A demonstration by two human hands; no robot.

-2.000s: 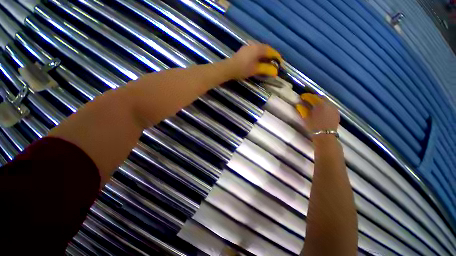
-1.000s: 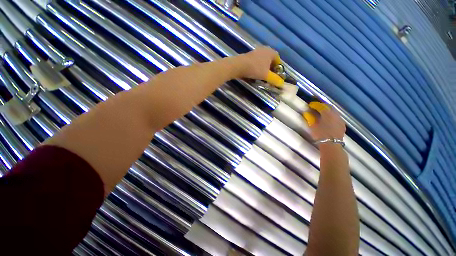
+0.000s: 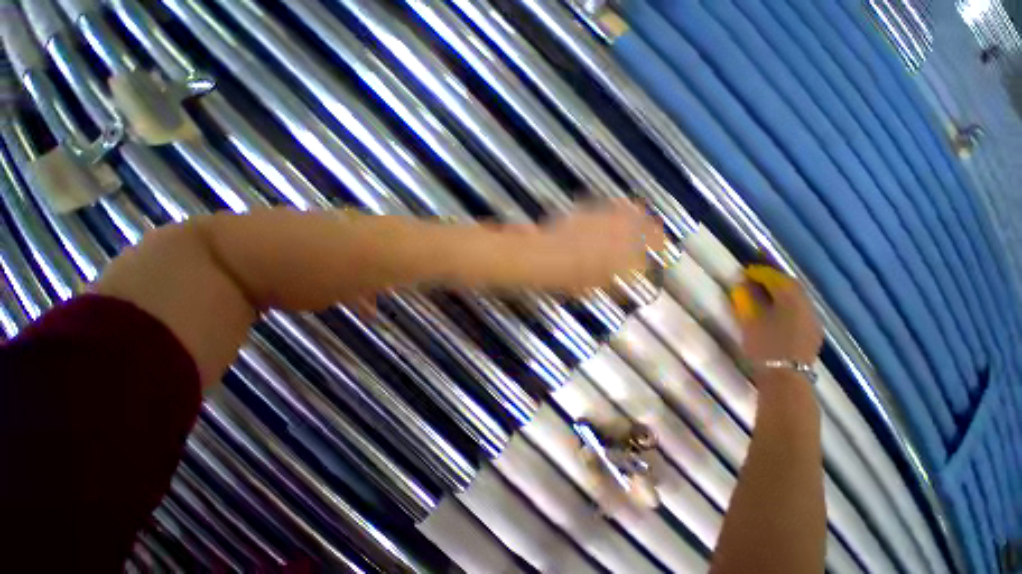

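Note:
A white fabric panel (image 3: 661,376) lies over the lower right of the chrome tubes (image 3: 370,168), its stepped edge crossing them. A metal clip (image 3: 616,454) with a pale tab lies on the white fabric. My left hand (image 3: 605,241) is blurred over the tubes at the fabric's upper edge; its fingertips and whether it holds anything cannot be made out. My right hand (image 3: 781,317), with yellow finger covers, has its fingers curled on the white fabric near the bright edge bar; whether it pinches the cloth is unclear.
A blue fabric panel (image 3: 807,135) covers the tubes beyond the edge bar (image 3: 857,359). Two clips with pale tabs (image 3: 154,107) sit on the tubes at the upper left. Another small clip (image 3: 964,139) lies at the far right.
My left hand has moved away from the edge bar, down towards the fabric's stepped edge. The small piece between my hands is gone from there, and a clip now shows on the white fabric. The view has shifted.

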